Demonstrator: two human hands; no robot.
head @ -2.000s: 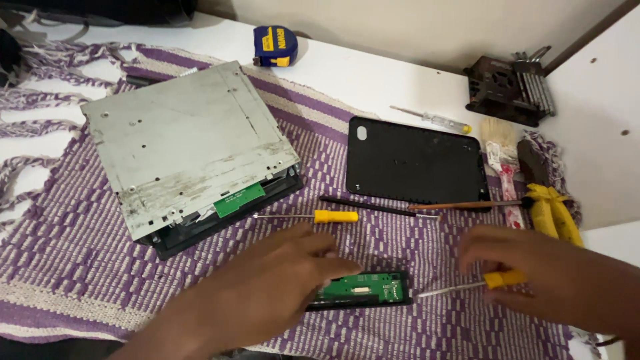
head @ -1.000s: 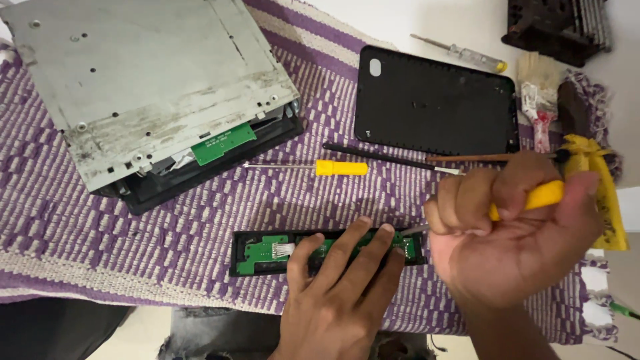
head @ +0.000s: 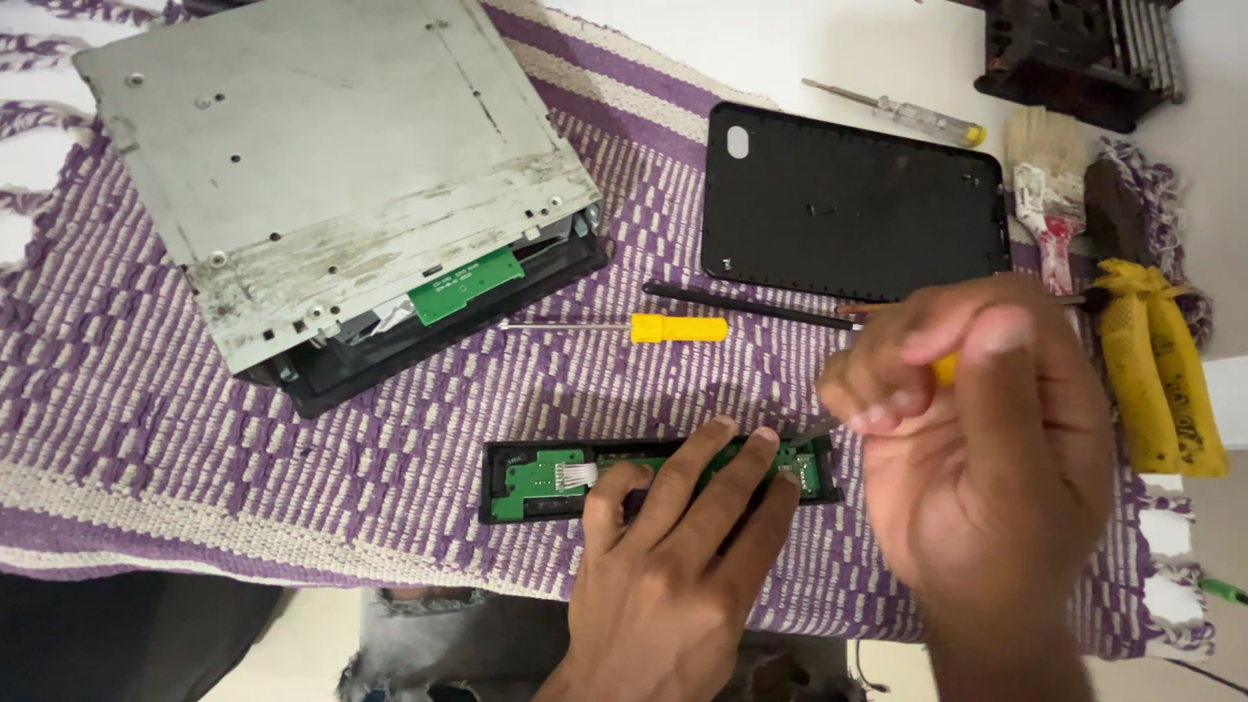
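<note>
A narrow black plastic housing (head: 495, 458) with a green circuit board (head: 534, 480) lies on a purple and white woven cloth. Across its middle and right part rests my left hand (head: 673, 556), fingers spread, pressing on it. My right hand (head: 985, 448) is closed around a screwdriver's yellow handle (head: 943, 370); its thin shaft (head: 817, 429) reaches the housing's upper right edge, and the tip is hard to make out. Above the housing lies another screwdriver with a yellow handle (head: 680, 329). The metal-cased device (head: 341, 146) at upper left has a second green board (head: 468, 285) showing at its front.
A black plastic cover (head: 858, 205), a clear-handled screwdriver (head: 926, 119), a paintbrush (head: 1048, 185) and yellow-handled pliers (head: 1160, 380) lie at the right. A thin black rod (head: 746, 306) lies below the cover. A black holder (head: 1053, 58) with metal rods stands at upper right.
My right hand has brought its screwdriver from the cloth right of the housing to the housing's right end. My left hand now lies flatter across the board. The view has moved closer.
</note>
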